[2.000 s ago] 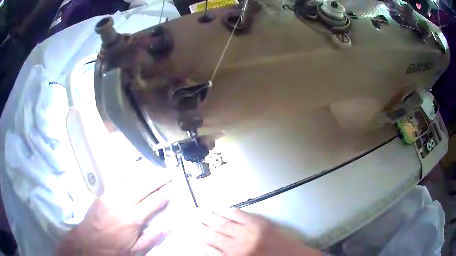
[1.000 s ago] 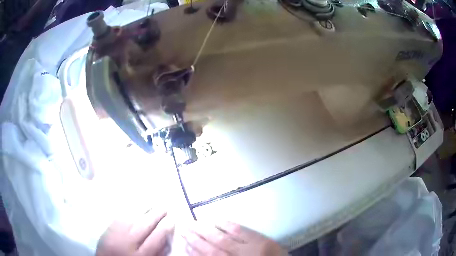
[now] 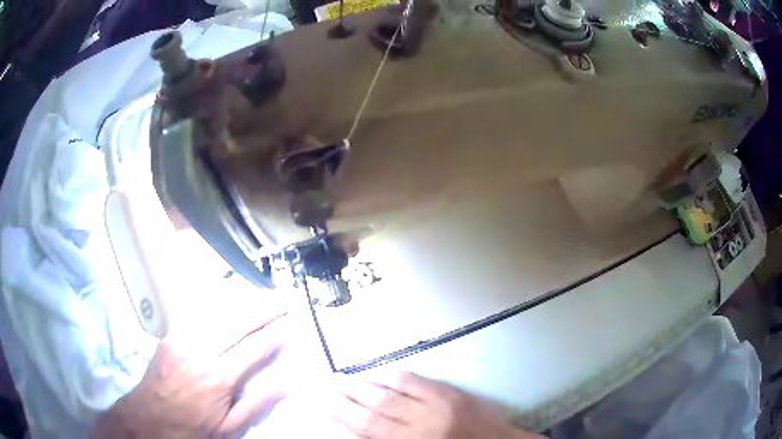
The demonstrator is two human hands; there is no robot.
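White fabric (image 3: pixel 51 257) is bunched at the left and runs under the needle area, where it is overexposed. A thin dark line, perhaps piping (image 3: pixel 319 330), runs from the presser foot area (image 3: pixel 330 266) down to the dark bed seam. My left hand (image 3: pixel 193 390) lies on the fabric, fingers spread, below and left of the needle. My right hand (image 3: pixel 412 411) rests with its fingertips near the lower end of the dark line. Glare hides the fabric edges between my hands. Both hands look laid on the cloth, not closed on it.
The beige-brown sewing machine head (image 3: pixel 480 137) spans the view. A white rounded bar (image 3: pixel 133 266) stands left of the needle. The bobbin tray (image 3: pixel 733 244) and a green-yellow packet (image 3: pixel 703 219) are at the right end. Translucent crumpled material (image 3: pixel 677 386) hangs at lower right.
Since one second ago, both hands have moved up toward the needle, and my left hand is more spread. The camera view has shifted slightly.
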